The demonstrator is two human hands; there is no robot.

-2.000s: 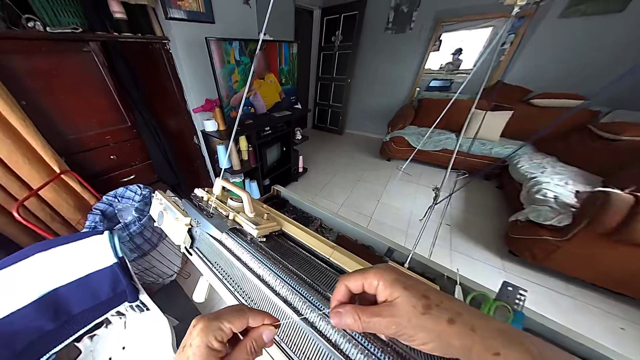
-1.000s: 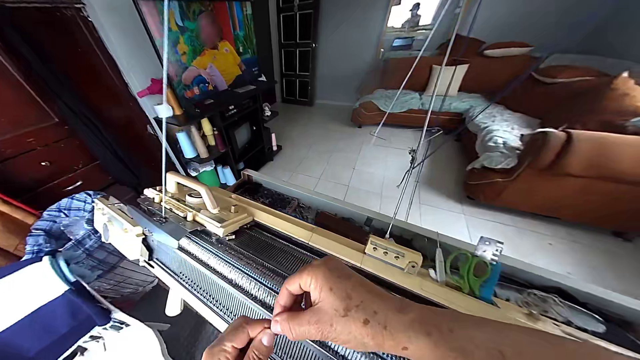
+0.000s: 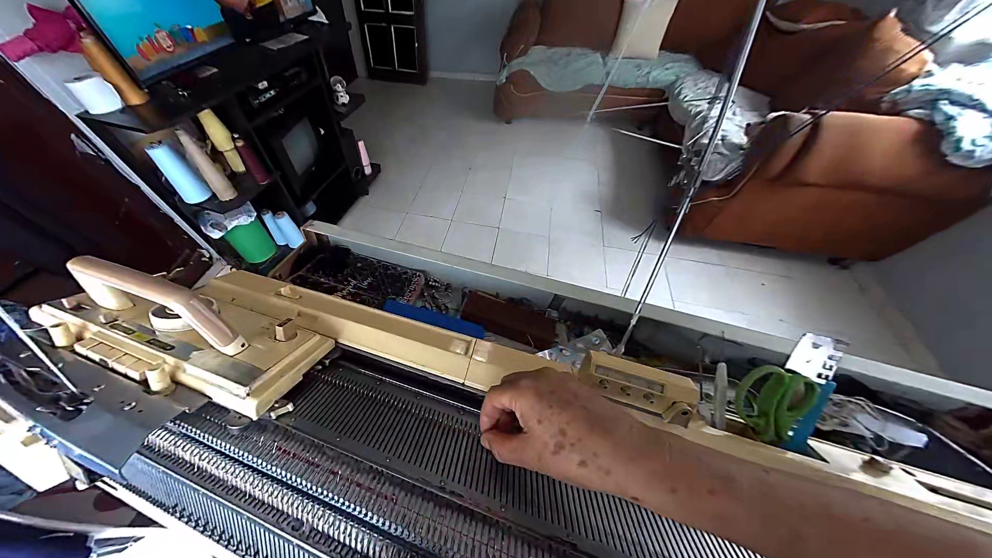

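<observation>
My right hand (image 3: 542,422) is over the needle bed (image 3: 403,422) of a knitting machine, its fingers curled with thumb and index finger close together; whether a thread is pinched between them I cannot tell. My left hand is out of the frame. The cream knitting machine carriage (image 3: 186,333), with its raised handle, sits at the left end of the bed. Dark and light knitting (image 3: 287,480) lies along the gap between the two beds. Just beyond my right hand is a cream row-counter unit (image 3: 639,385).
Green-handled scissors (image 3: 775,403) stand in a blue holder at the right. A thin metal yarn mast (image 3: 697,182) rises behind the machine. Yarn cones (image 3: 178,172) fill a black shelf at the left. Past a ledge (image 3: 504,271) lie the tiled floor and a brown sofa (image 3: 845,182).
My hands were close together over the knitting; my right hand has moved away to the rear needle bed, and my left hand has gone out of view. The view has shifted.
</observation>
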